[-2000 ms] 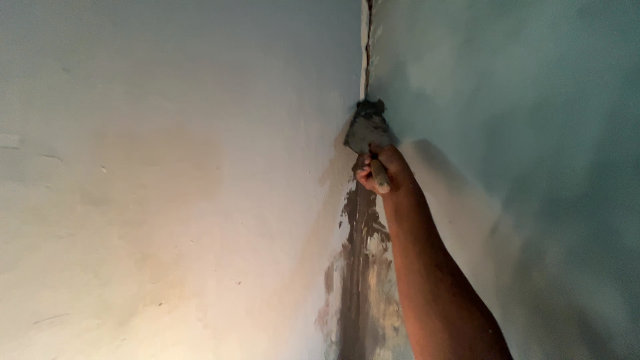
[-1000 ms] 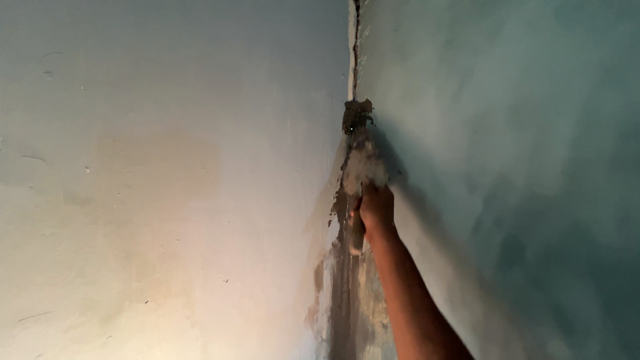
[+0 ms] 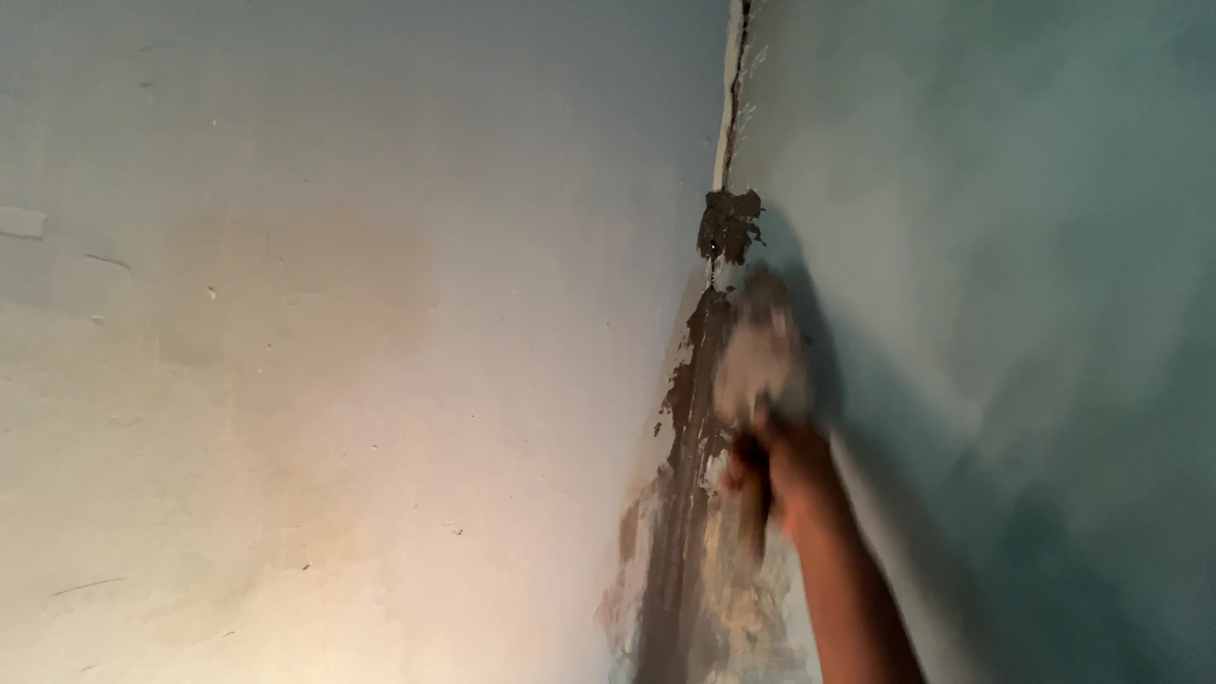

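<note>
My right hand point(image 3: 784, 465) is closed around the handle of a trowel point(image 3: 763, 356), whose broad blade points up and is blurred. The blade is at the right side of the wall corner, over or close to the teal wall. Dark wet mortar point(image 3: 730, 226) sits as a rough patch across the corner, just above the blade. Below it a long smeared band of the same mortar point(image 3: 679, 541) runs down the corner. An open crack point(image 3: 733, 104) with a pale broken edge climbs from the patch to the top. My left hand is out of view.
A pale wall point(image 3: 427, 332) with small chips and scratches fills the left side. The teal wall point(image 3: 1026, 237) meets it at the corner on the right and carries the shadow of my arm. Patchy, worn plaster point(image 3: 750, 598) shows low beside the corner.
Two seconds ago the trowel blade was up at the base of the open crack. It has since come down from there, and a patch of dark mortar now shows on the corner at that spot.
</note>
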